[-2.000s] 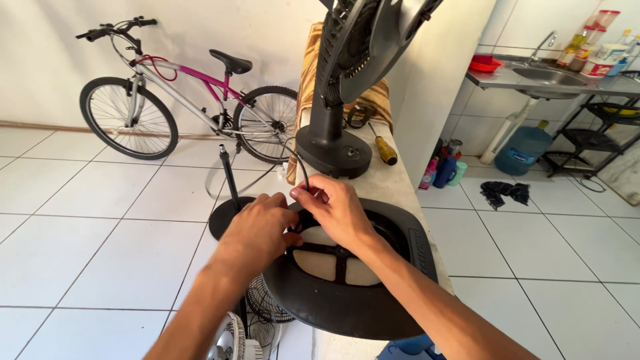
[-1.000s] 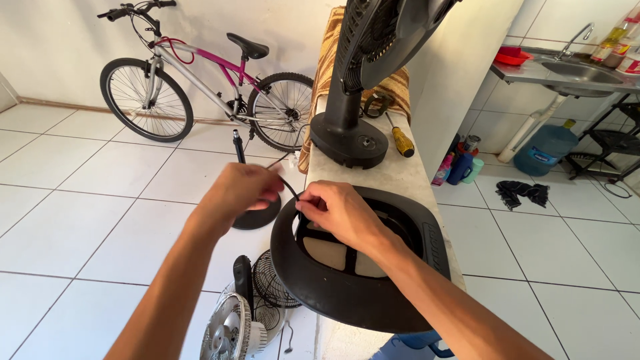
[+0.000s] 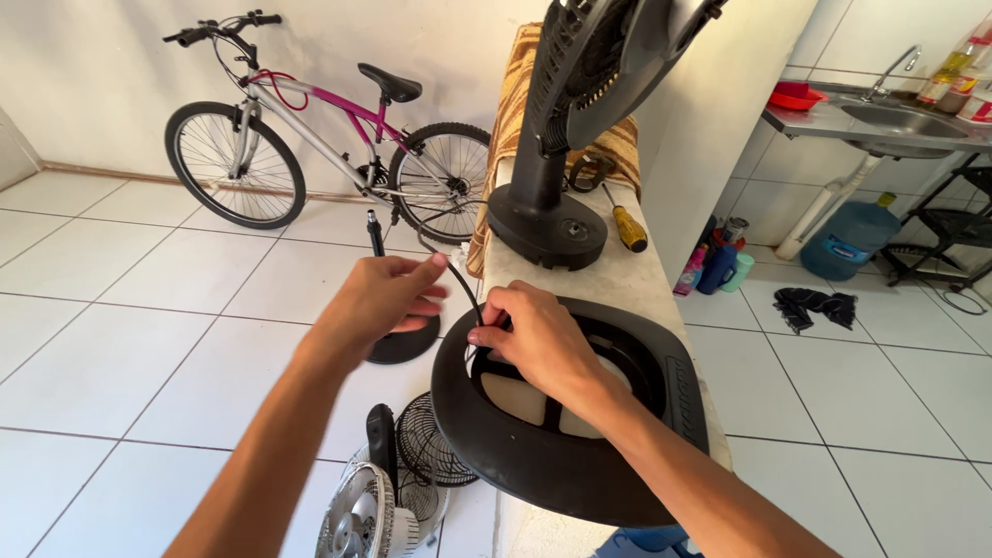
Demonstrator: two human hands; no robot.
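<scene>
A black power cord (image 3: 463, 285) runs in a curve between my hands, above the left rim of a black plastic fan base (image 3: 496, 457). My right hand (image 3: 535, 333) pinches the cord at the opening of that base. My left hand (image 3: 387, 298) is at the upper part of the cord, thumb against it and fingers partly curled and blurred; whether it grips the cord is unclear. Behind the base, on the same stone ledge, stands a black fan (image 3: 546, 209) on its column. A screwdriver with a yellow handle (image 3: 629, 230) lies to the right of it.
The narrow ledge (image 3: 659, 279) carries a striped brown cloth (image 3: 508, 116). On the floor at the left are a black stand (image 3: 403, 341), a white fan (image 3: 353, 515) and a black wire grille (image 3: 434, 442). A bicycle (image 3: 341, 159) leans by the wall; a sink (image 3: 899, 116) is at the right.
My left hand has moved away from my right hand, to the left; two seconds ago both hands were close together at the base's rim. My right hand stays by the base's opening.
</scene>
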